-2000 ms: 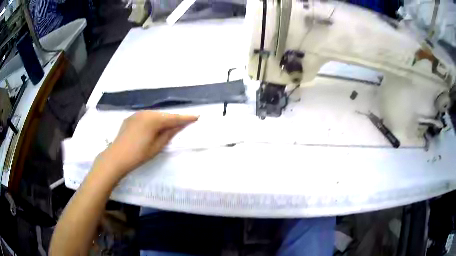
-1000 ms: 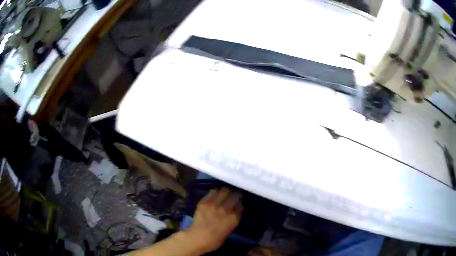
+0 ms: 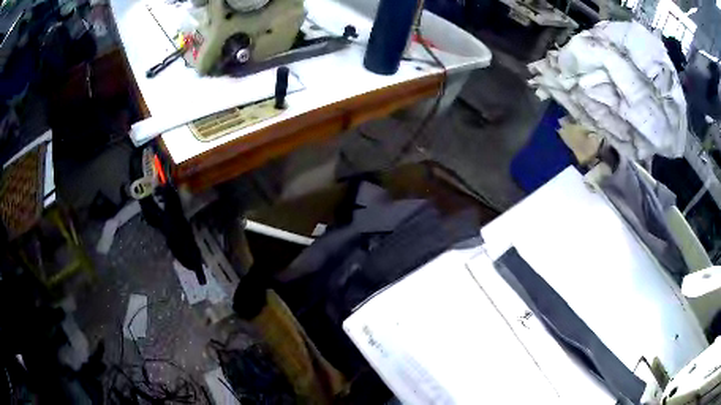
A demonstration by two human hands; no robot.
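Observation:
A long narrow dark fabric strip [image 3: 565, 320] lies on the white machine table [image 3: 474, 340] at the lower right. Its lower end reaches a cream sewing machine [image 3: 700, 380], cut off by the right edge. A pile of dark cut cloth [image 3: 395, 237] lies in a box beside the table's left end, in the middle of the view. Neither my left hand nor my right hand is in the picture.
Another table [image 3: 332, 123] with a wooden edge stands at the upper left, bearing a cream machine [image 3: 249, 35] and a dark blue cylinder [image 3: 389, 35]. A big white cloth bundle [image 3: 613, 87] is at the upper right. Paper scraps [image 3: 136, 316] and threads litter the floor.
The view has swung left, so the table and dark strip now show at the lower right. My left hand, earlier over the table and then below its front edge, has left the picture.

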